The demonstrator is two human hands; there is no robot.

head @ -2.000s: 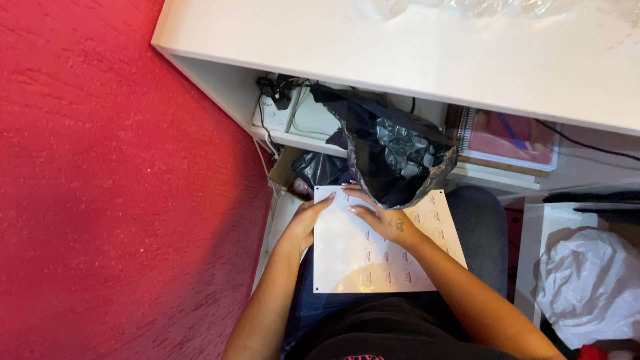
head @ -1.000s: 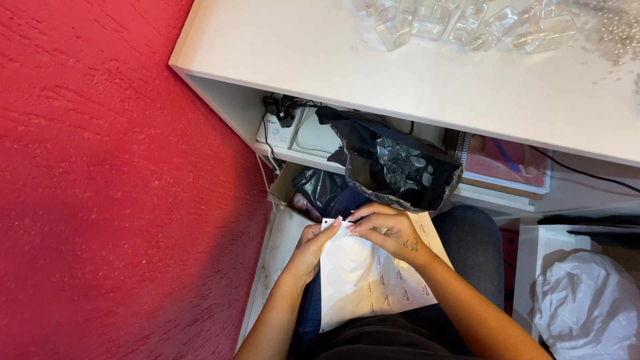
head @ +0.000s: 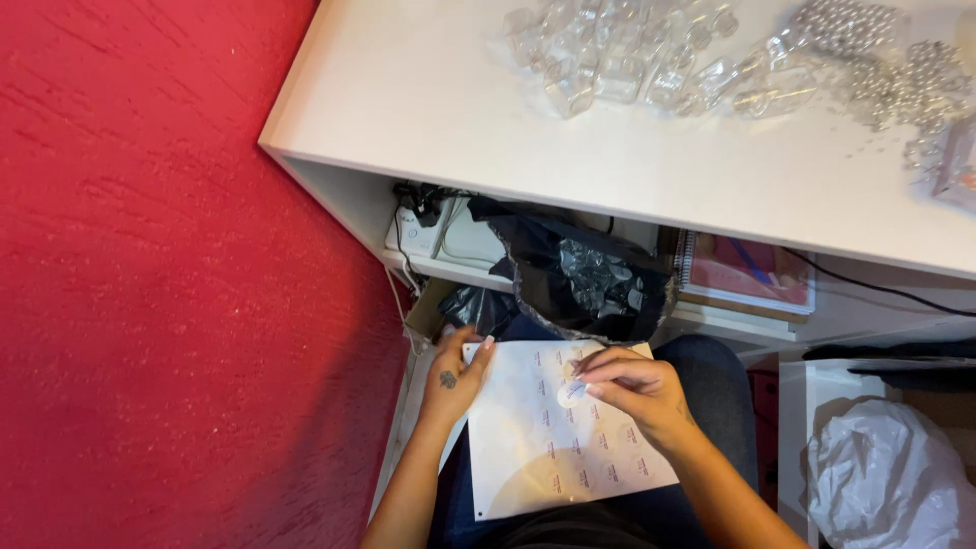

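A white sheet of round printed stickers (head: pixel 511 450) lies across my lap, with rows of stickers on its middle and right part and a bare left part. My left hand (head: pixel 456 374) grips the sheet by its upper left corner, thumb on top. Between the thumb and fingertips of my right hand (head: pixel 637 389) is a round sticker (head: pixel 570 393), held over the upper middle of the sheet. Just beyond the sheet's far edge stands an open black bag (head: pixel 534 267) with clear plastic pieces (head: pixel 602 278) in it.
On the white desk (head: pixel 457 99) lie clear small bottles (head: pixel 618 72) and silvery beads (head: pixel 854 27). Below are a power unit (head: pixel 418 232) with cables, a spiral notebook (head: pixel 751 267) and a box with a black plastic bag (head: pixel 480 305). A white plastic bag (head: pixel 884 465) sits at right; a red wall (head: pixel 152 229) rises at left.
The hands, together at the sheet's upper edge a second ago, are now apart. The right hand has moved right and holds a round sticker; the sheet lies flatter. The view shows more of the desk.
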